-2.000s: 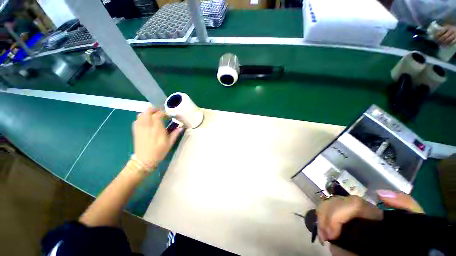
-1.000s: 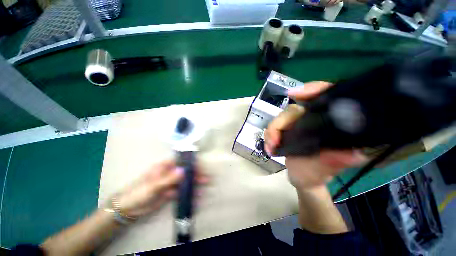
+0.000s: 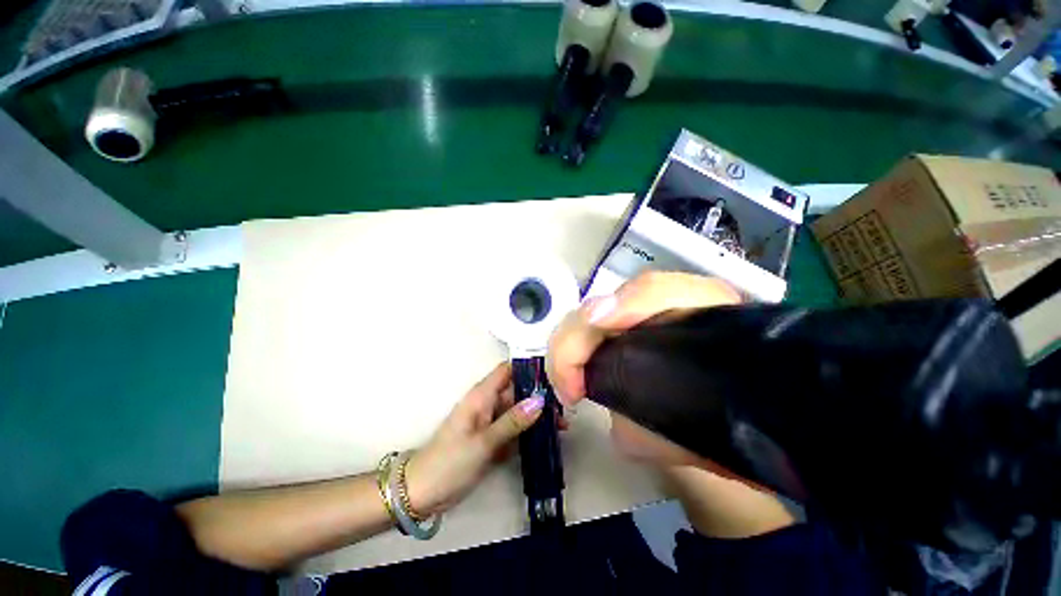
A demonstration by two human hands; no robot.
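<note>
A hair dryer with a cream-white barrel (image 3: 503,305) and a black handle (image 3: 541,460) is over the beige work mat (image 3: 349,338). Its round opening faces up and its handle points toward me. My left hand (image 3: 471,448) grips the handle just below the barrel. My right hand (image 3: 593,338) is closed around the large black electric screwdriver (image 3: 803,373), which spreads across the lower right. The tool's tip is hidden behind my right hand, so contact with the handle cannot be told.
The silver-grey screw feeder (image 3: 745,250) stands right of the mat, partly behind my right hand. A brown carton (image 3: 884,239) is to its right. On the green conveyor belt (image 3: 384,146) lie two hair dryers (image 3: 634,49) and another at left (image 3: 121,122). A metal post (image 3: 82,192) rises at left.
My left hand has brought the hair dryer from the mat's far left edge to in front of me. My right hand has moved the screwdriver away from the feeder to the dryer. The view has turned right.
</note>
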